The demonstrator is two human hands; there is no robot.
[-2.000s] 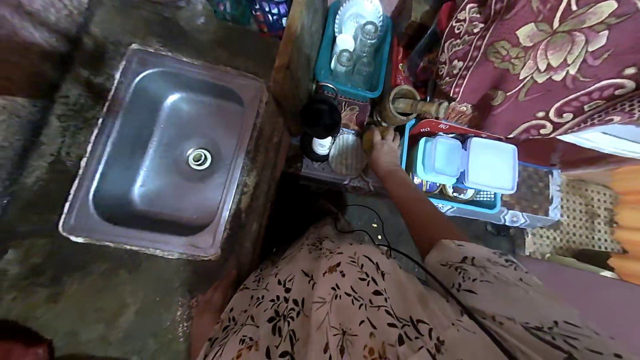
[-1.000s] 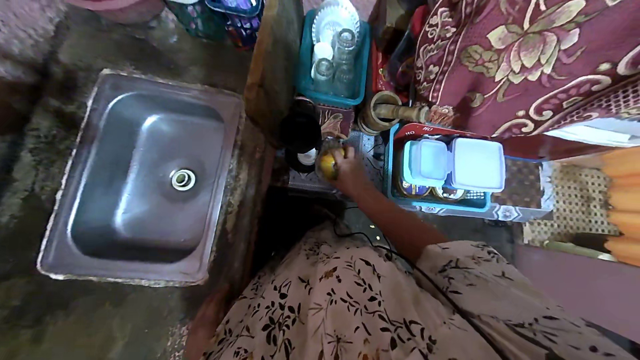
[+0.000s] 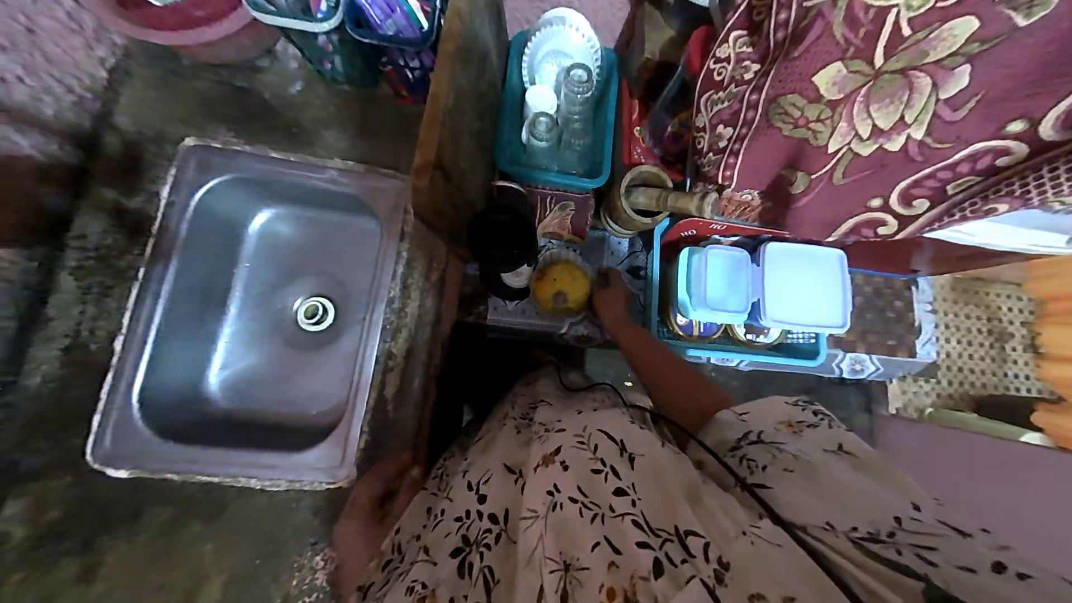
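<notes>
A round yellow-orange thing (image 3: pixel 562 287), perhaps a fruit, lies against or inside a pale ribbed-edged dish, partly hidden by it. My right hand (image 3: pixel 611 295) is just right of it, fingertips at its right edge; whether they grip it is unclear. To its left stand dark round containers (image 3: pixel 502 239), one with a pale patch. A wooden mortar (image 3: pixel 641 197) with a pestle (image 3: pixel 672 201) is up and to the right. My left hand (image 3: pixel 387 494) is low beside the counter edge, blurred and shadowed, its fingers indistinct.
A steel sink (image 3: pixel 276 318) is set in the counter at left, beside an upright wooden board (image 3: pixel 456 109). A teal tray (image 3: pixel 554 177) bears glasses and white dishes. At right, a blue basket (image 3: pixel 804 352) holds lidded boxes (image 3: pixel 804 286). A black cable (image 3: pixel 712 448) crosses my patterned garment.
One second ago my right hand held the yellow-orange thing near the dark containers; now that thing shows more fully, with the hand at its right side.
</notes>
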